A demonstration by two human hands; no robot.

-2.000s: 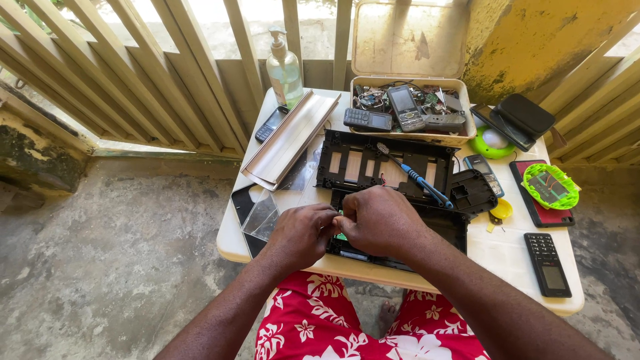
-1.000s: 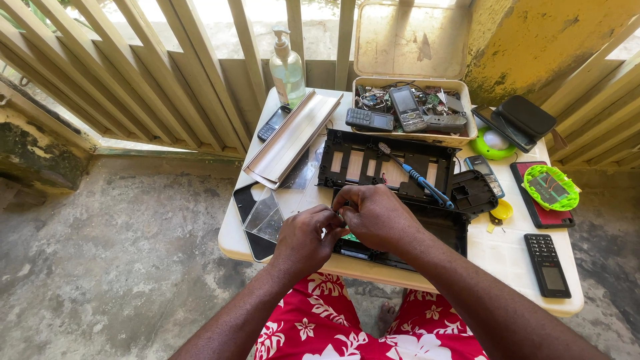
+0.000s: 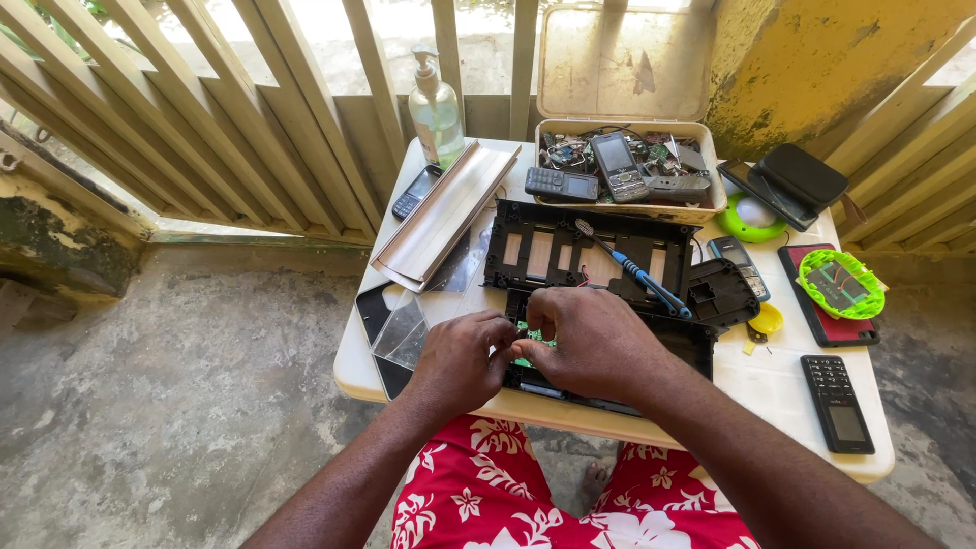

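Both my hands meet over a green circuit board (image 3: pixel 526 358) set in the lower black plastic housing (image 3: pixel 690 354). My left hand (image 3: pixel 463 357) has its thumb and fingers pinched together at the board's left side. My right hand (image 3: pixel 583 335) curls over the board, its thumb nearly touching the left fingertips. Whatever small part lies between the fingertips is hidden. Behind them lies the upper black plastic housing (image 3: pixel 526 255), with a thin red wire on it. A blue-handled toothbrush (image 3: pixel 640 274) rests across that housing.
An open plastic box (image 3: pixel 713 164) of circuit boards and mobile phones stands at the back. Left are a pump bottle (image 3: pixel 436 122), a curved metallic panel (image 3: pixel 446 221) and clear plastic sheets (image 3: pixel 400 335). Right are a green plastic ring (image 3: pixel 865 305) and a keypad phone (image 3: pixel 839 404) on the white table (image 3: pixel 770 389).
My hands stay over the circuit board, with small shifts of the fingers. The housings and the toothbrush have stayed in place.
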